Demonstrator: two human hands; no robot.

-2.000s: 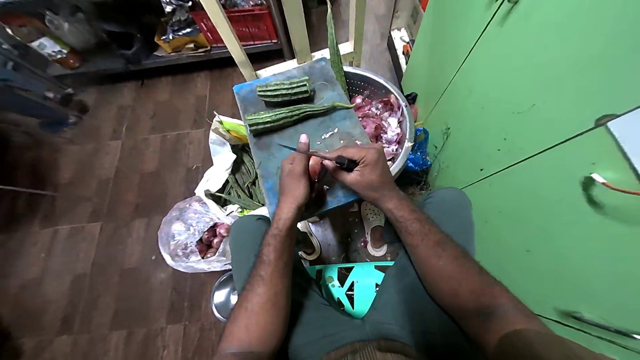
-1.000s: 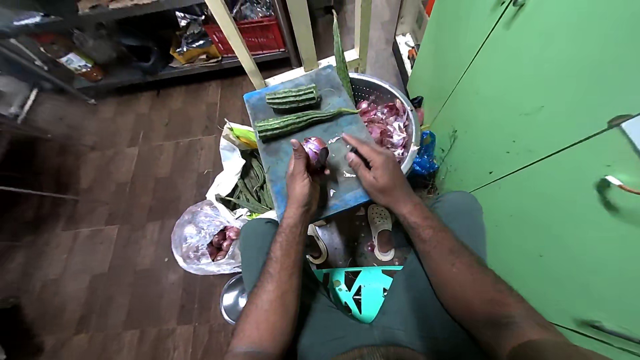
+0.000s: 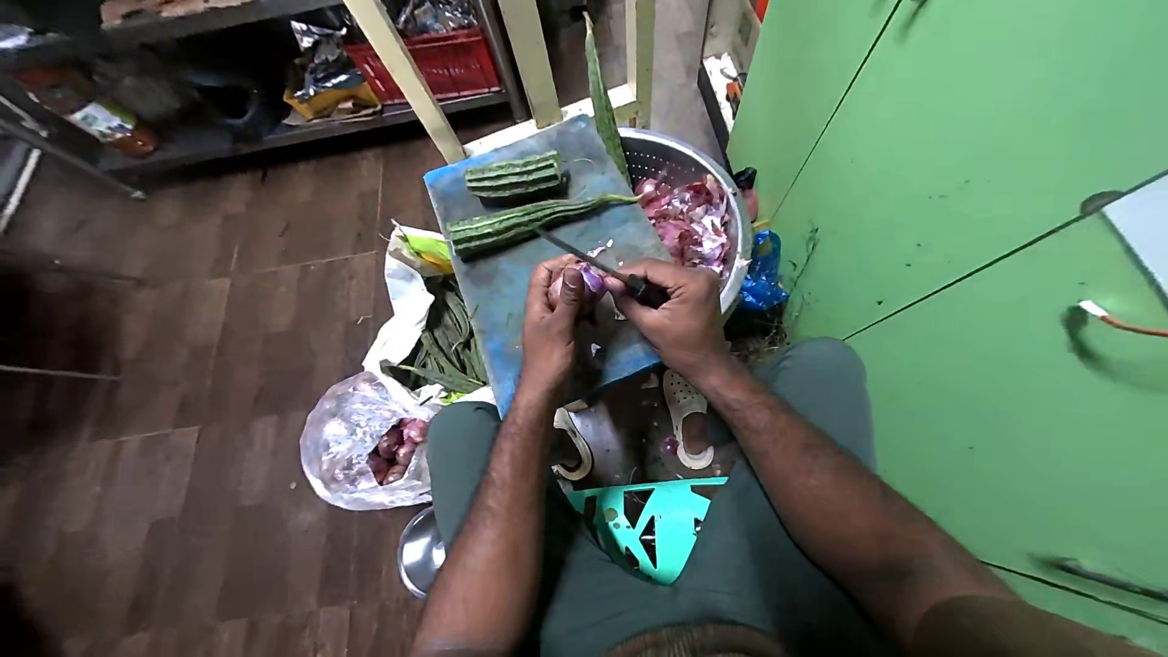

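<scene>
My left hand (image 3: pixel 551 315) is closed around a purple-red onion (image 3: pixel 591 285), its thumb lying on the near side. My right hand (image 3: pixel 677 315) grips the black handle of a knife (image 3: pixel 575 251); the blade points up and left, just beyond the onion, and the fingertips reach the onion's right side. Both hands are over a worn blue cutting board (image 3: pixel 497 315). Farther up on the board lie a short cut piece of ridge gourd (image 3: pixel 516 178) and a longer tapering one (image 3: pixel 520 224). Small bits of peel are scattered near my hands.
Right of the board, a perforated metal colander (image 3: pixel 680 151) holds onion skins (image 3: pixel 689 219). To the left are a bag of long green pods (image 3: pixel 449 338) and a clear plastic bag (image 3: pixel 342 447) of onions. A metal bowl (image 3: pixel 422 552) stands by my leg; green cabinets (image 3: pixel 967 182) line the right.
The knife blade, pointing left across the onion two seconds ago and hard to see one second ago, now shows beyond the onion. My right hand has come closer to my left since one second ago.
</scene>
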